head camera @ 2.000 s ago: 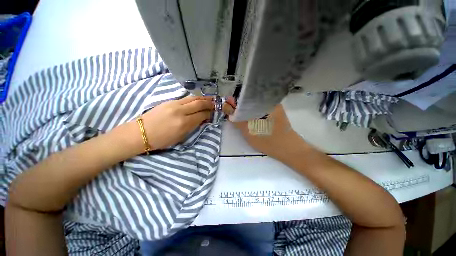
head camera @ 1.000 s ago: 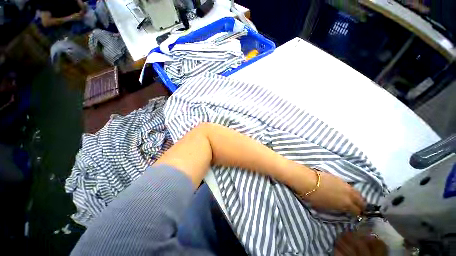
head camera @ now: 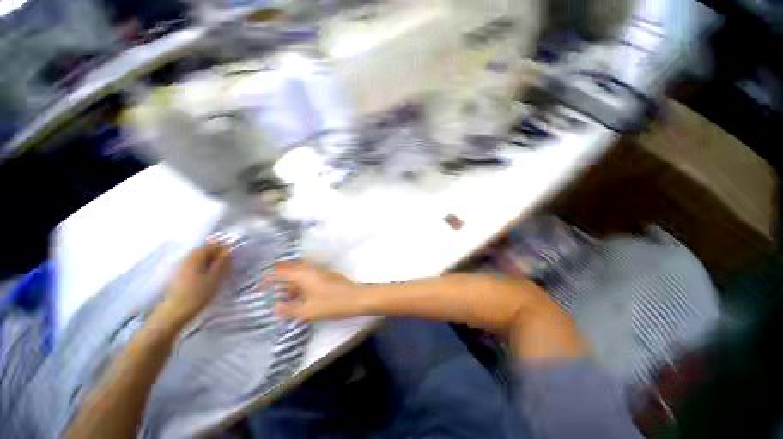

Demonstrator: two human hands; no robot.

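The view is strongly blurred. The grey-and-white striped garment (head camera: 236,321) lies over the table's near left part, and a sharper striped strip runs down its right side to the table edge. My left hand (head camera: 199,279) is at the cloth's left, fingers curled on it. My right hand (head camera: 309,291) has its fingers bent round cloth at the strip's upper part. Both hands are in front of the sewing machine head (head camera: 202,150), away from the needle area. Fingertip detail and the stitched edge cannot be made out.
The machine's pale body (head camera: 429,64) stands across the back. A small brown square (head camera: 453,222) lies on the white table (head camera: 391,244). A cardboard box (head camera: 713,176) and a heap of striped cloth (head camera: 640,296) are at the right. A blue basket edge (head camera: 34,287) shows at far left.
The view has swung to the right since one second ago. Both hands have come back from the needle toward the front table edge, with the cloth between them.
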